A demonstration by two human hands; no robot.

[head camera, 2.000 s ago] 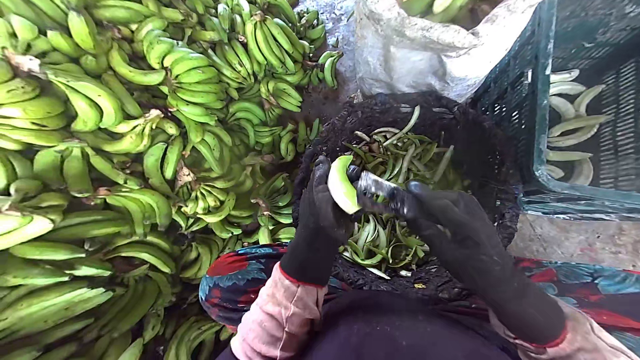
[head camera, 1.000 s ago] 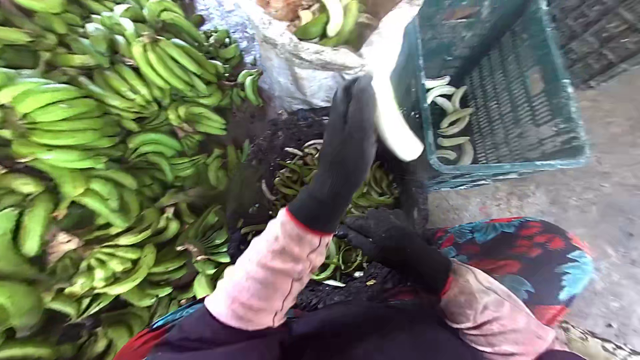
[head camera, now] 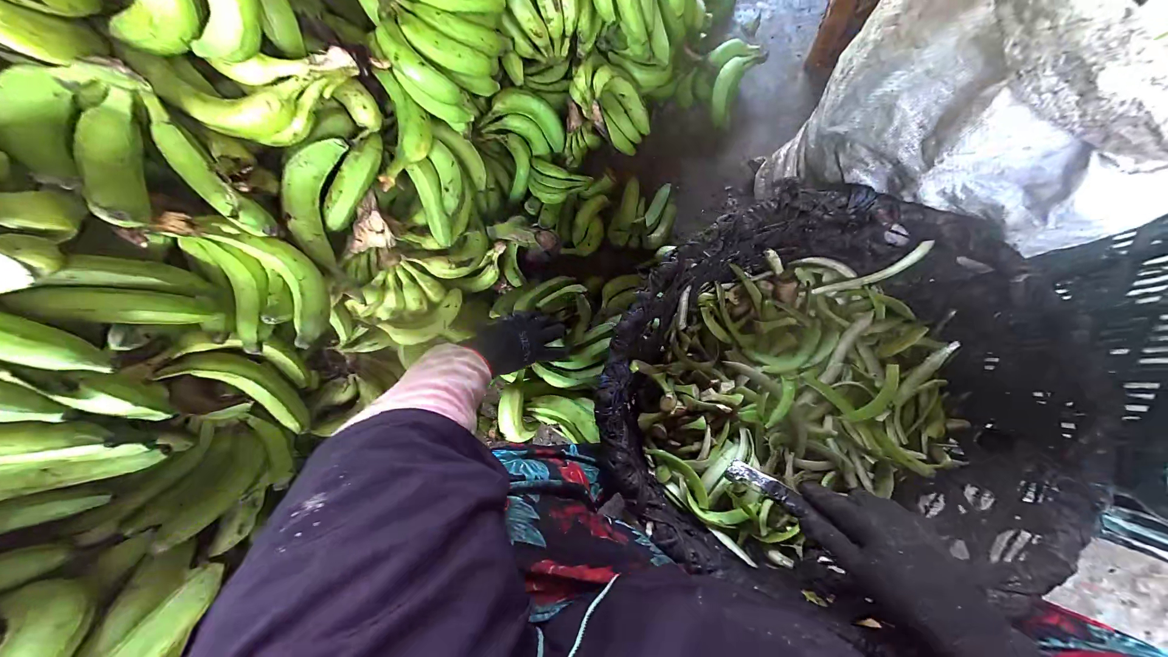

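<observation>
My left hand (head camera: 520,343), in a black glove, reaches to the green bananas (head camera: 570,360) left of the basket. Its fingertips lie at a bunch; whether they grip one cannot be told. In my right hand (head camera: 899,547), also black-gloved, is a small peeling blade (head camera: 762,479), held low over the near right part of a dark woven basket (head camera: 620,392). Long strips of green peel (head camera: 803,365) fill much of this basket. Part of the right hand blends into the dark rim.
Heaped bunches of green bananas (head camera: 246,274) cover the left side. Behind the basket stands a whitish sack (head camera: 949,109). At the right edge is a dark green plastic crate (head camera: 1131,319). Patterned cloth (head camera: 566,529) covers my lap.
My left hand, which held a peeled banana near the crate one second ago, has let it go and moved left to the bunches. The view has swung left.
</observation>
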